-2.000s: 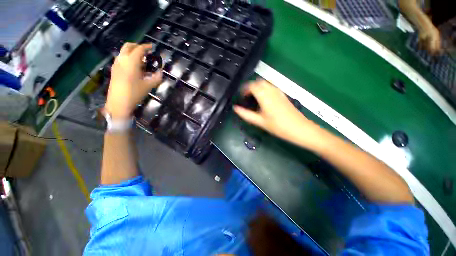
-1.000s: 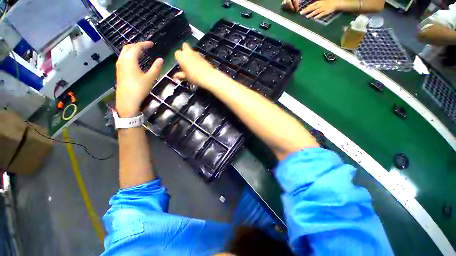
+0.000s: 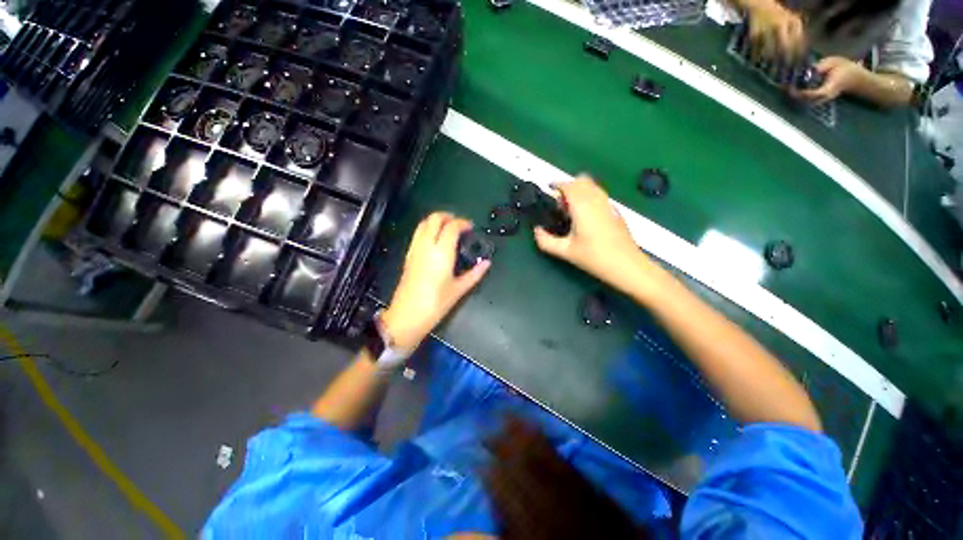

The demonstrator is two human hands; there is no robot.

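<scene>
My left hand (image 3: pixel 431 272) holds a round black plastic part (image 3: pixel 474 249) between thumb and fingers, low over the dark green bench top. My right hand (image 3: pixel 591 234) grips another black part (image 3: pixel 553 215) near the white strip. Loose round black parts (image 3: pixel 504 219) lie on the bench between my hands, and one more round part (image 3: pixel 596 309) lies nearer to me. The black blister tray (image 3: pixel 243 208) is at the left on a stack. Its back pockets hold round parts and its front rows of pockets look empty.
The green conveyor (image 3: pixel 705 158) beyond the white strip (image 3: pixel 676 256) carries spaced black parts (image 3: pixel 779 254). Another person's hands (image 3: pixel 839 79) work across the line at a pale blister sheet. More black trays (image 3: pixel 65 58) stand at far left. Blue sheet (image 3: pixel 665 385) lies at the bench's right.
Both hands have moved from above the tray to the bench at its right, and each now holds a black part. The view has shifted, so the tray appears further left.
</scene>
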